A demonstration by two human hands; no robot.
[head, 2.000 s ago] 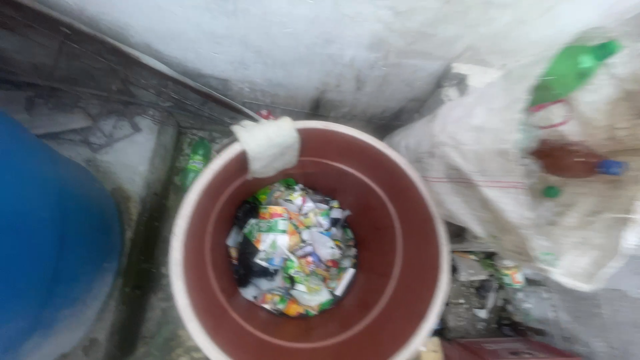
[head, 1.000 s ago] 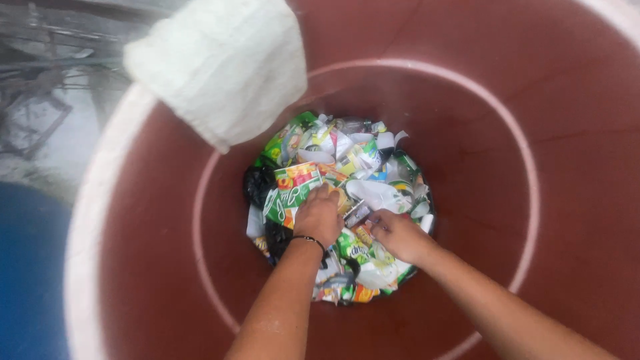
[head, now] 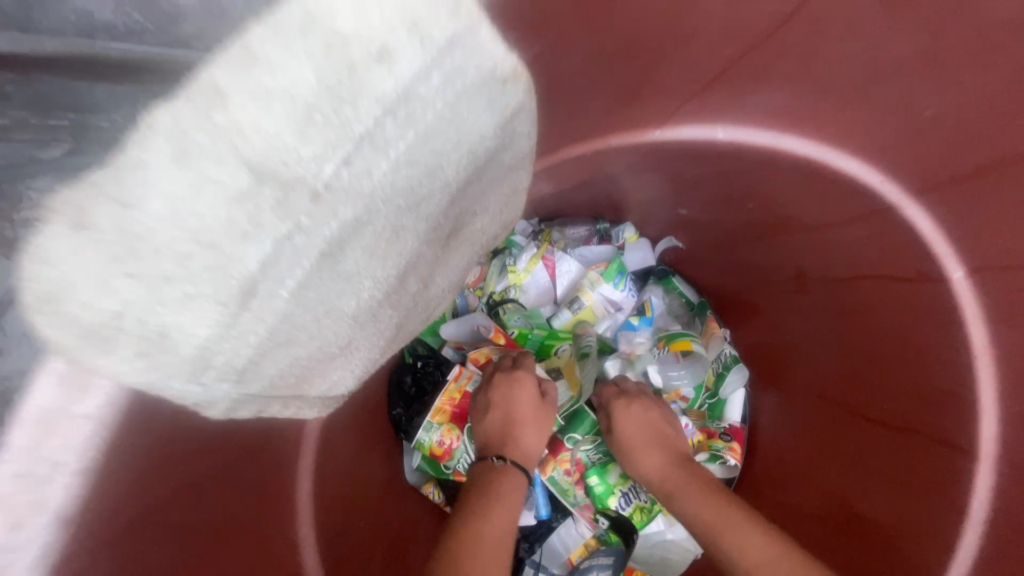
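Both hands reach down inside a deep reddish-brown drum (head: 840,336), over a heap of printed plastic labels and wrappers (head: 592,296). My left hand (head: 514,408), with a dark bracelet at the wrist, lies on the heap beside a label printed with fruit (head: 450,424); its fingertips are hidden among the labels. My right hand (head: 640,428) is a little to the right, its fingers bent down into the wrappers near a green label (head: 620,488). Whether either hand grips a piece cannot be made out. A crumpled black plastic bag (head: 418,384) lies left of my left hand.
A thick off-white cloth or pad (head: 296,208) hangs over the drum's pale rim (head: 60,464) at the upper left and covers part of the opening. The drum wall surrounds the heap. Grey ground shows outside the rim at the far left.
Two seconds ago no hands were in view; both now work in the heap. The view has moved in much closer over the drum. Since one second ago, the labels around the hands have shifted.
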